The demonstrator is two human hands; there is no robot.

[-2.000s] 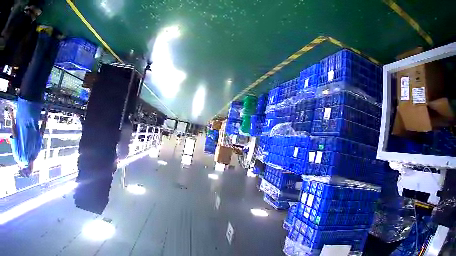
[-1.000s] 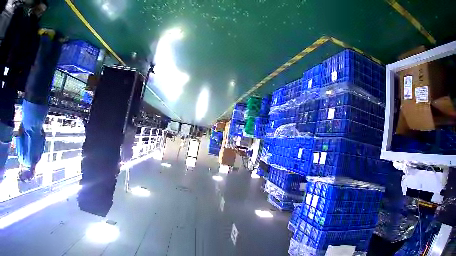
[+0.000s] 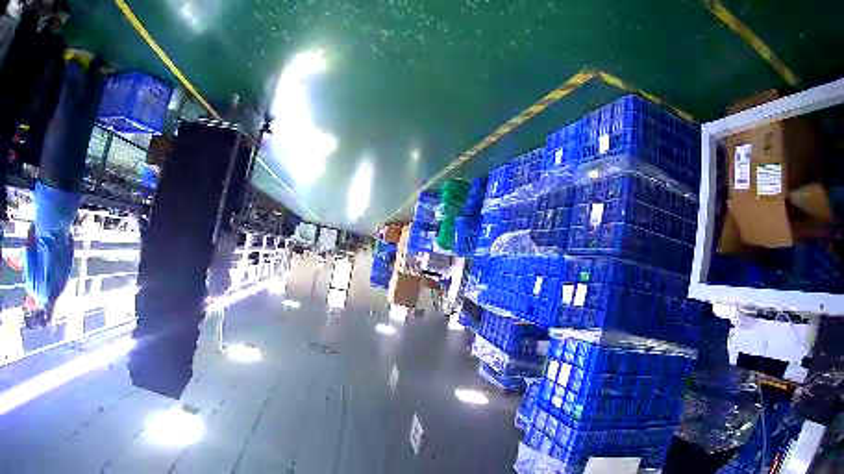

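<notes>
Neither of my hands is in the picture. The view is upside down, with the green floor at the top. Nearest on the right stands a tall stack of blue plastic crates (image 3: 620, 218) with clear stretch film around it and small white labels on the sides. To its right, a square white frame (image 3: 705, 204) surrounds an open brown cardboard box (image 3: 763, 176) with white labels and loose flaps. White equipment with wires (image 3: 773, 338) shows below the frame, partly cut off by the picture's edge.
A tall black block (image 3: 185, 250) stands on the left. Beside it are a blue crate (image 3: 135, 100), white rails (image 3: 102, 268) and a person in light blue (image 3: 51, 245). Green crates (image 3: 452, 213) and a brown carton (image 3: 405, 289) are farther down the aisle. Yellow lines (image 3: 518, 120) mark the green floor.
The whole view has shifted slightly left since one second ago. The people at the left edge have changed posture or place a little. The crate stacks look unchanged.
</notes>
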